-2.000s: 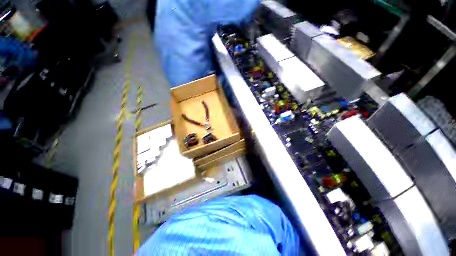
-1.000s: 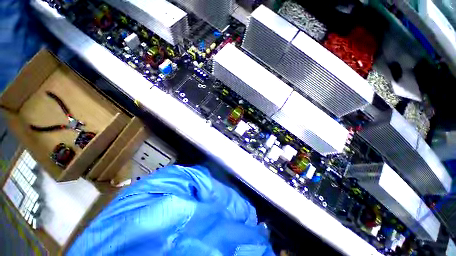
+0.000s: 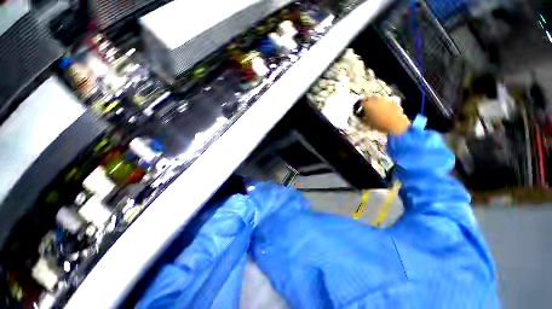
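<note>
My right hand (image 3: 382, 115) is blurred, with something black at the fingertips. It reaches over a heap of small cream-white components (image 3: 345, 81) in a black bin (image 3: 346, 153) beside the line. The fingers touch or nearly touch the heap; whether they hold a piece cannot be told. My left sleeve (image 3: 227, 226) bends up toward the rail, and my left hand is not visible. A circuit board (image 3: 200, 114) crowded with coloured parts lies on the line at the left, blurred.
A long white rail (image 3: 242, 142) runs diagonally between me and the boards. Large silver heat sinks (image 3: 200, 27) stand on the boards. A thin blue cord (image 3: 422, 66) hangs near my right wrist. Dark racks stand beyond the bin. Yellow floor lines (image 3: 362, 205) show below it.
The view has swung to the right. The carton with the cutters is out of view. The black bin, the white heap and my right hand over it have come into view.
</note>
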